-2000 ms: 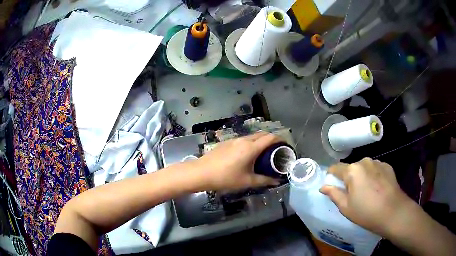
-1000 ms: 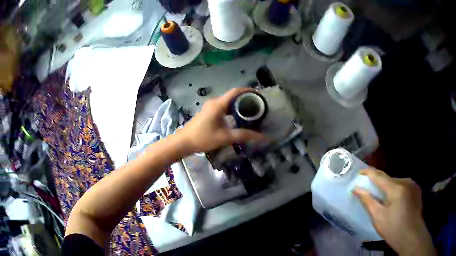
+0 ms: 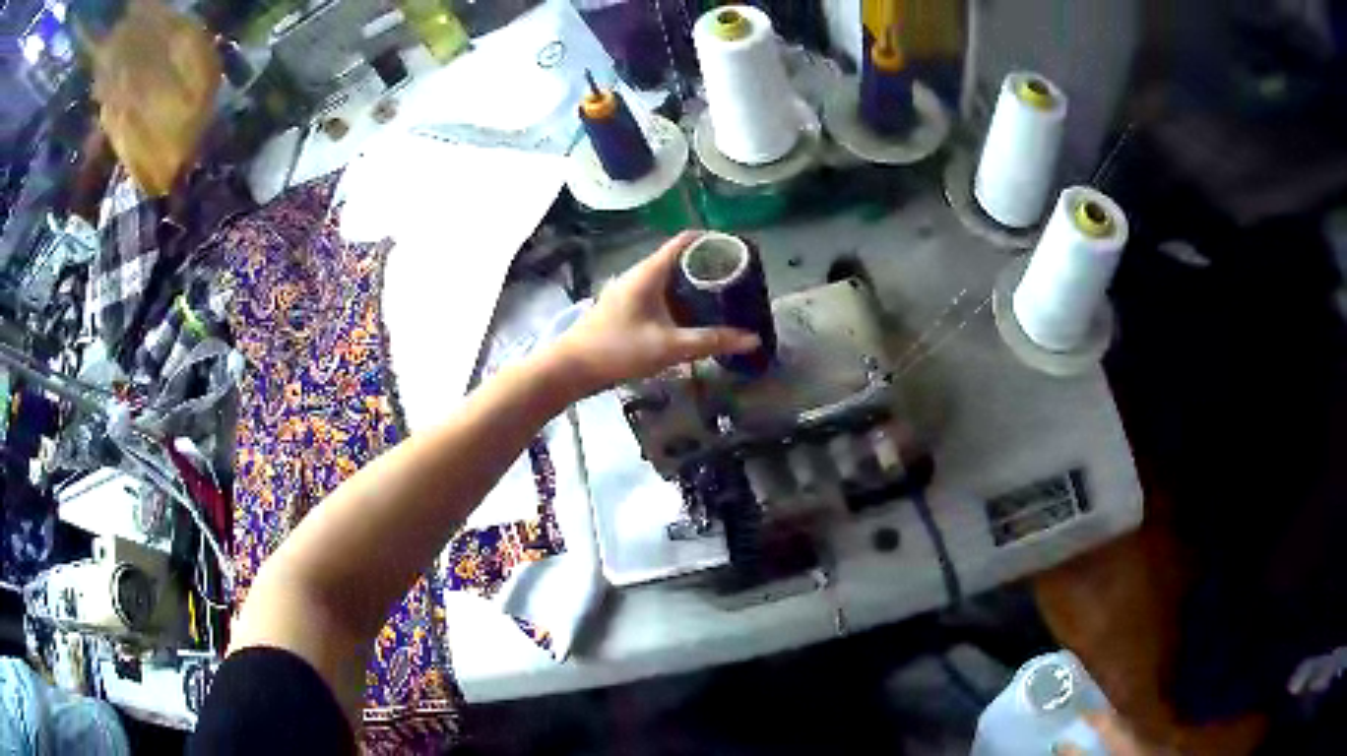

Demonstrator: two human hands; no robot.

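My left hand [image 3: 635, 322] is wrapped around a dark navy hollow cone [image 3: 725, 303], upright on or just over the top of the overlock machine [image 3: 820, 347]. The cone's pale open top faces up. My right hand [image 3: 1101, 734] is mostly cut off by the bottom edge at the lower right; its fingers are on the translucent white plastic jug [image 3: 1042, 712], whose round open mouth faces up. The jug is below and in front of the table's edge, and its lower part is out of view.
White thread cones [image 3: 1016, 155] and navy cones [image 3: 615, 136] stand on discs behind the machine. Batik fabric [image 3: 303, 340] and a white piece [image 3: 443, 244] lie at left. A second sewing machine [image 3: 126, 591] is at lower left. A person [image 3: 155, 96] is at upper left.
The jug and my right hand have moved down and away from the cone, to the lower right edge. My left hand stays at the machine's top with the cone. The view has shifted.
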